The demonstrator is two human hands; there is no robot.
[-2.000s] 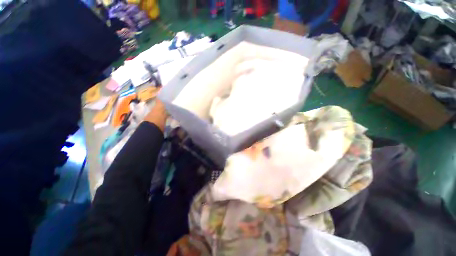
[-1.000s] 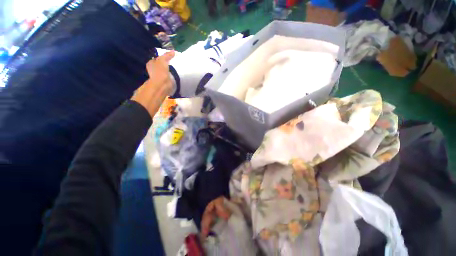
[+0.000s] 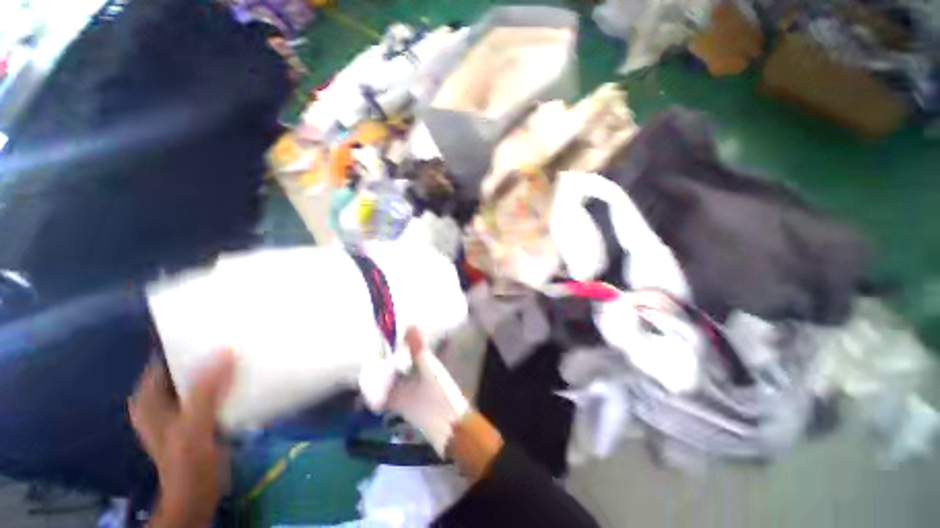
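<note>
A white rolled bundle point(image 3: 273, 325) is held up at an angle in front of me. A narrow dark strip with red in it point(image 3: 379, 299) goes around it near its right end. My left hand point(image 3: 186, 428), bare and blurred, grips the lower left end, with fingers on both sides of the edge. My right hand point(image 3: 428, 397), in a thin white glove, is closed on the bundle's lower right side by the strip. The fingertips are blurred, and the underside of the bundle is hidden.
A large dark blue fabric mass point(image 3: 113, 196) fills the left. Beyond the bundle are offcuts point(image 3: 356, 160), a grey open box point(image 3: 464, 134) and floral cloth point(image 3: 515, 227). At right lie tangled white strips point(image 3: 660, 361), a pink-red item point(image 3: 590, 290) and dark grey cloth point(image 3: 732, 222).
My left hand has left the white pieces beside the box and is now low at the left on the bundle. My gloved right hand has come into view. The box now appears farther away.
</note>
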